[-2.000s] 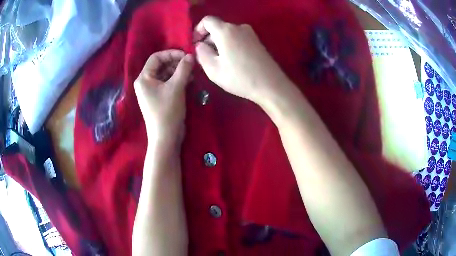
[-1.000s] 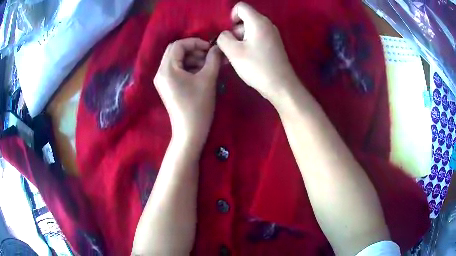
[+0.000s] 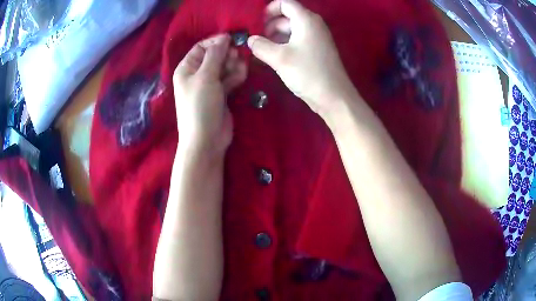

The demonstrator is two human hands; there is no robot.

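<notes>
A red fuzzy cardigan [image 3: 364, 147] with dark flower-like patches lies spread out and fills most of the view. Dark shiny buttons [image 3: 264, 176] run down its front placket. The top visible button [image 3: 240, 39] shows between my two hands. My left hand [image 3: 205, 88] pinches the placket fabric just left of that button. My right hand [image 3: 297, 53] is just right of it, with the thumb tip at the button's edge and the index finger raised apart from the thumb. Whether the right fingertips hold any fabric is not clear.
A plastic-wrapped pale package [image 3: 64, 64] lies at upper left. A dark item with a white tag [image 3: 56, 176] is at left. At right are a pale yellow paper [image 3: 483, 141] and a sheet of purple stickers [image 3: 518, 170]. Clear plastic [image 3: 499, 35] lies at upper right.
The top button, hidden between my fingertips before, now shows face up. My right thumb and index finger have parted. Both hands are farther right than two seconds ago.
</notes>
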